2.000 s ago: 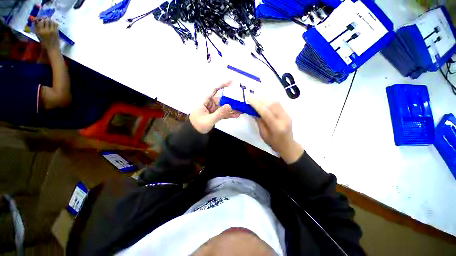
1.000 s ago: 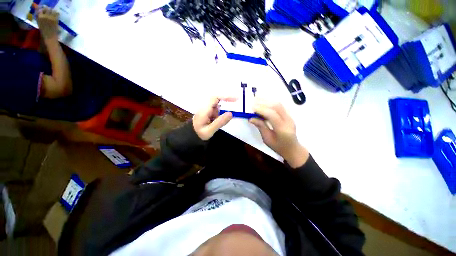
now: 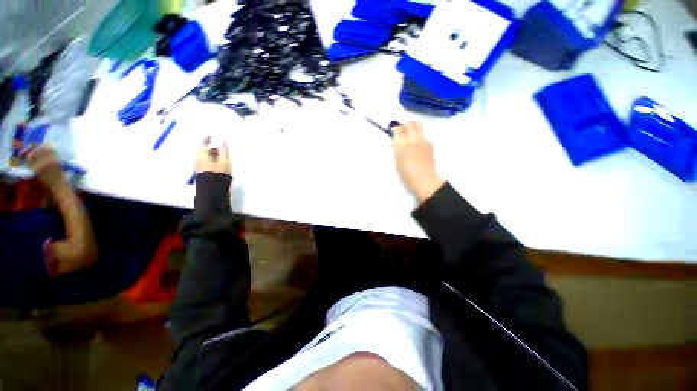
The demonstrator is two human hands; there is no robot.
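Observation:
My left hand is low over the table at the left, blurred, with dark plug-like marks and a bit of blue edge beside it; it seems to hold the white-and-blue printed pack flat, mostly lost against the white table. My right hand grips a coiled black cable at the table's middle; its thin lead runs up-left toward the cable pile. Two glossy blue trays lie at the right, one squarish tray and one beside it.
Printed sleeve stack and another stack stand back right, blue strips beside the pile. A blue strip lies near my left hand. A green bowl is back left. Another person's arm is at far left.
My hands have parted: the left moved far left with what seems the pack, the right moved up and took hold of the coiled cable. The view has turned, showing the bowl.

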